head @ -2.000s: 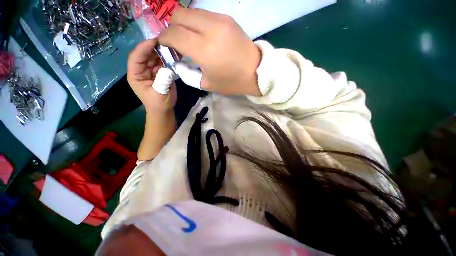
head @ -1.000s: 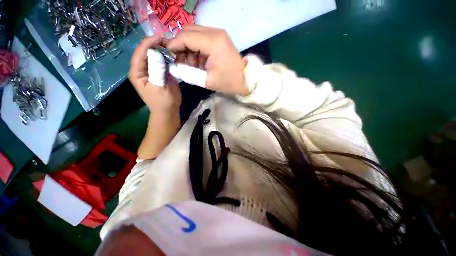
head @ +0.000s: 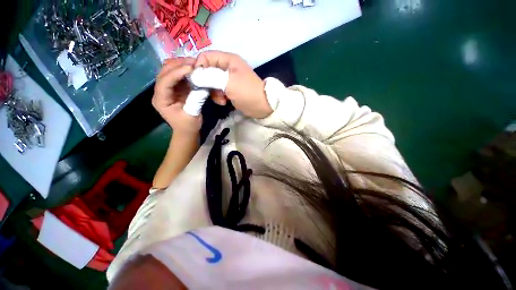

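Note:
My left hand (head: pixel 174 93) and my right hand (head: pixel 237 82) meet above my lap, with white wraps on both thumbs. Their fingertips pinch a small silver metal piece (head: pixel 191 84) between them; it is mostly hidden, with only a glint showing. A heap of silver metal pieces (head: pixel 104 42) lies on clear plastic beyond my left hand. Red tabs (head: pixel 178 22) lie heaped just beyond my hands, with a dark green-grey tab (head: pixel 202 16) among them.
A white board (head: pixel 266 34) lies beyond my right hand. At far left, another white sheet (head: pixel 42 161) holds a smaller silver pile (head: pixel 25 122). A red stool (head: pixel 121 192) and red sheets with a white one (head: pixel 67 241) are at lower left.
My hands have come lower and closer together, and the wrapped thumbs now press inward over the metal piece. The view has shifted, showing more of the red heap.

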